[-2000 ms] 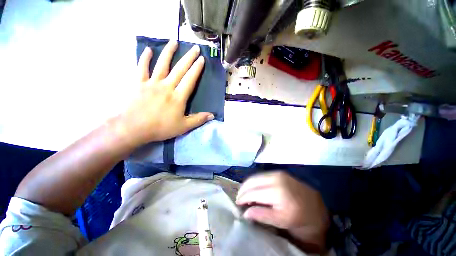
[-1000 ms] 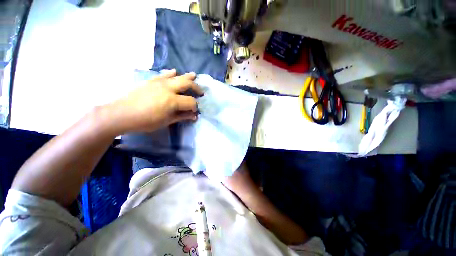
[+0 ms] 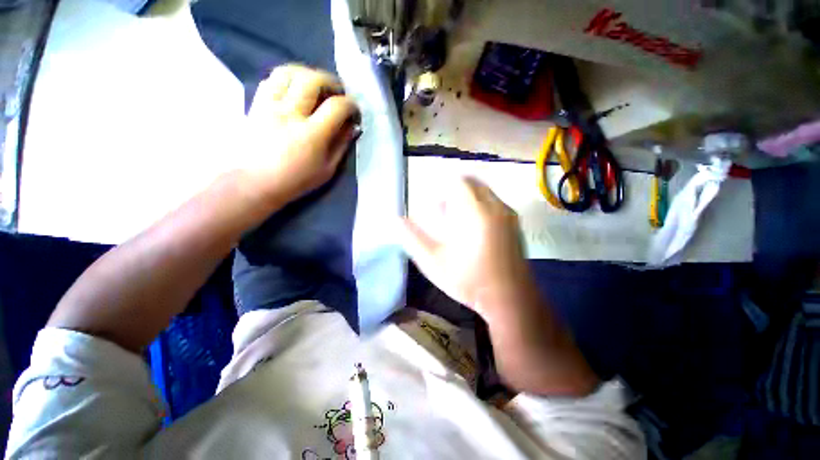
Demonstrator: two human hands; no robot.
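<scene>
A dark navy garment panel (image 3: 297,234) lies from the table's back left down over its front edge to my lap. A long pale strip (image 3: 379,216) runs along its right side, from beside the presser foot (image 3: 385,47) down to my lap. My left hand (image 3: 301,130) lies on the navy panel with fingers curled at the strip's left edge; whether it pinches cloth is hidden. My right hand (image 3: 467,238) is blurred, at the strip's right edge near the table front; its hold cannot be told.
The cream sewing machine (image 3: 719,90) spans the upper right. Yellow-handled scissors (image 3: 553,171) and black-handled scissors (image 3: 589,180) lie on its bed below a red pad (image 3: 512,106). A yellow-green tool (image 3: 659,199) and white rag (image 3: 692,211) lie right. A blue basket (image 3: 189,359) stands lower left.
The navy panel now extends farther back on the table, and the pale cloth shows as a narrow lengthwise strip. My left hand moved up; my right hand came up from below the cloth.
</scene>
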